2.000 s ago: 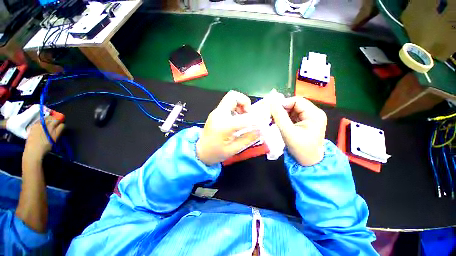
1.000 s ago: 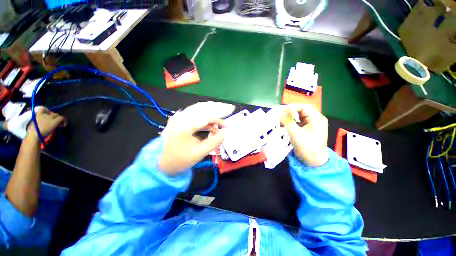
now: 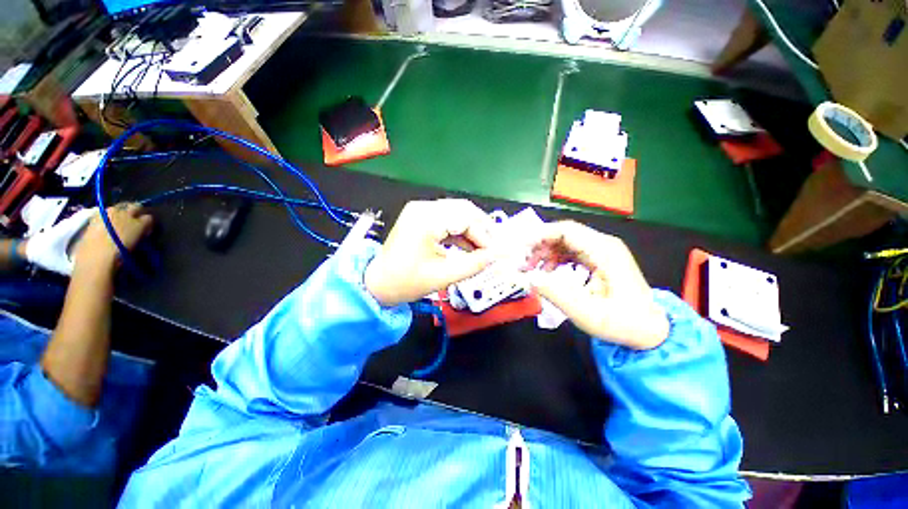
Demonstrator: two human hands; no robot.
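Note:
A device unit (image 3: 488, 289) lies white side up with dark corner dots on an orange-red foam pad (image 3: 501, 317) in front of me. My left hand (image 3: 431, 251) and my right hand (image 3: 597, 282) meet above it, bare, fingers pinched on a thin white label or paper (image 3: 522, 231). The fingers and the paper hide part of the unit. Its exact fold or shape is blurred.
A unit on a pad (image 3: 741, 296) lies at right, more on the green surface (image 3: 468, 129). A silver splitter (image 3: 360, 230) with blue cables (image 3: 219, 139) and a mouse (image 3: 225, 225) are at left. Another person's hand (image 3: 112, 235) is far left. A tape roll (image 3: 842, 131) is upper right.
My left hand was apart, left of the unit, one second ago; it has moved right to meet my right hand at the white paper. The unit is more covered now.

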